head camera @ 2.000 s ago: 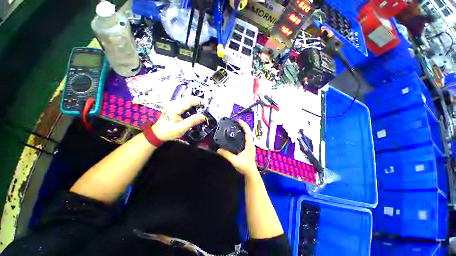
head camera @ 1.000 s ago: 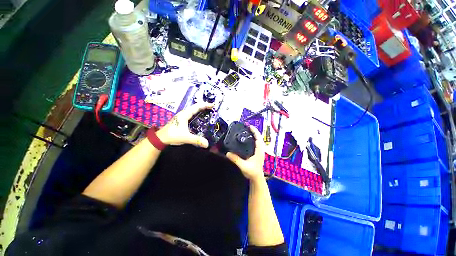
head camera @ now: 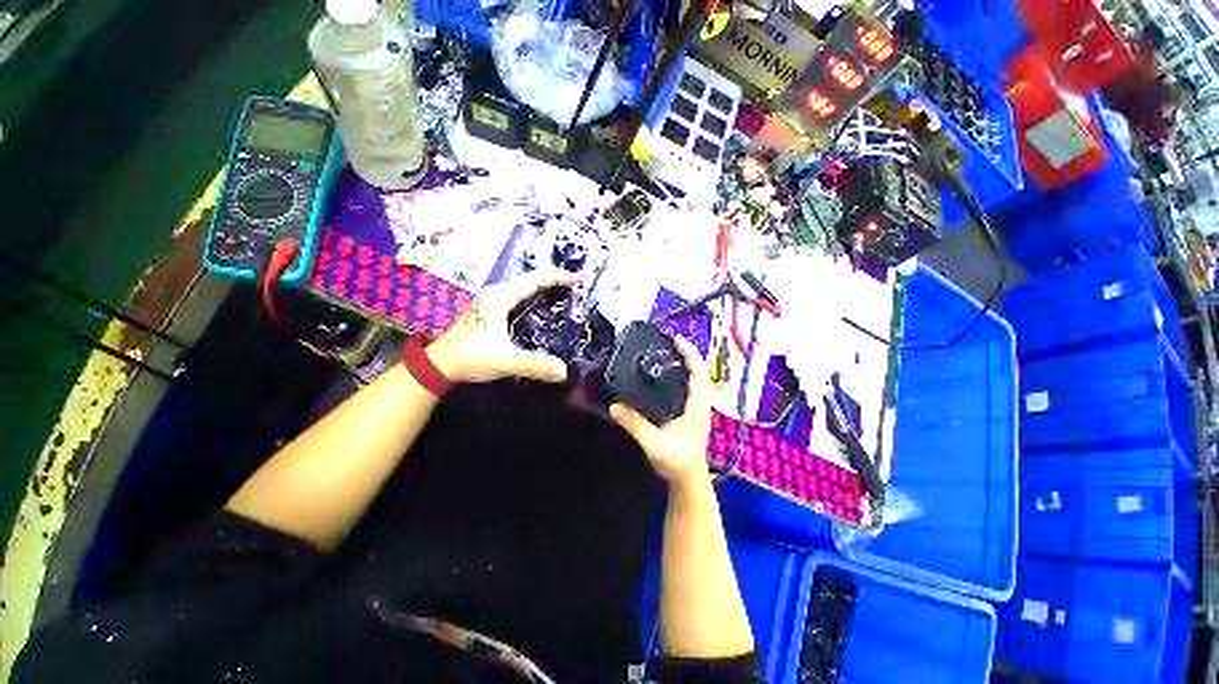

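My left hand (head camera: 501,334) comes in from the left with a red band at the wrist. It holds a black housing body (head camera: 559,325), its open side up, showing dark parts and a little yellow wire. My right hand (head camera: 675,425) holds the black housing cover (head camera: 647,373), closed face up, with a round centre. The two halves are side by side above my lap at the bench's front edge, close together. Whether they touch is hard to tell. My fingers under both pieces are hidden.
A teal multimeter (head camera: 272,191) and a cloudy bottle (head camera: 368,100) stand at the left. Red and black leads (head camera: 733,301) and dark pliers (head camera: 852,434) lie right of the hands. A box with red digits (head camera: 842,70) is at the back. Blue totes (head camera: 952,441) stand at the right.
The left fingers have shifted from lying over the housing body to gripping around its side, so its inside shows more. Since one second ago the hands have hardly moved; the view has shifted slightly.
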